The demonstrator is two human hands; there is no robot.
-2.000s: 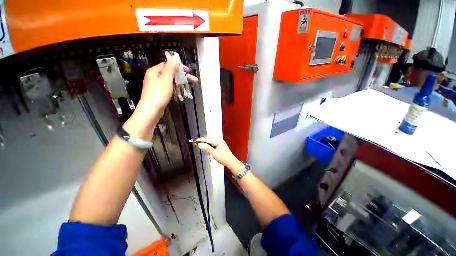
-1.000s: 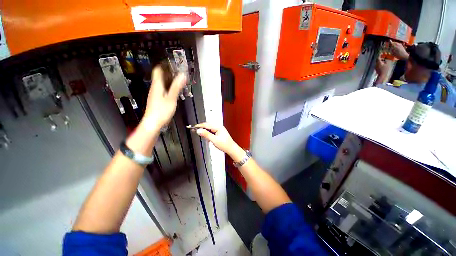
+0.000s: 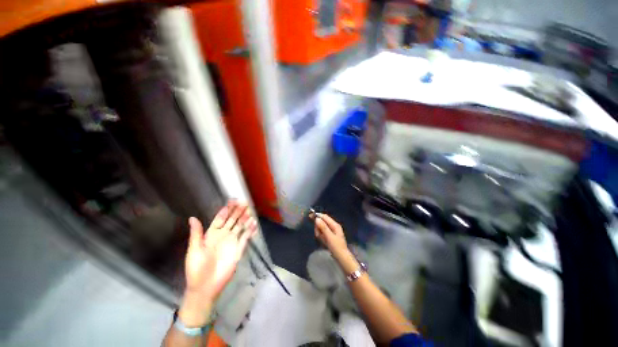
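The frame is blurred by motion. My left hand (image 3: 218, 254) is raised at lower centre-left, palm showing, fingers apart and empty. My right hand (image 3: 330, 234) is right of it, fingertips pinched on a small dark thin tool (image 3: 314, 214), too blurred to name surely. A thin black strip (image 3: 272, 272) hangs just right of my left hand, beside the white post, over a pale surface. A pale metal clamp (image 3: 73, 71) shows blurred inside the dark machine opening at upper left.
An orange door (image 3: 234, 88) and a blue bin (image 3: 350, 132) are beyond the white post (image 3: 203, 122). A machine head (image 3: 467, 183) under a dark red edge stands at right, below a white table top (image 3: 467, 81). A dark square pad (image 3: 518, 301) lies at lower right.
The view has swung right and down. My left hand has left the metal clamp and come down, open. My right hand still pinches the small tool, now away from the strips.
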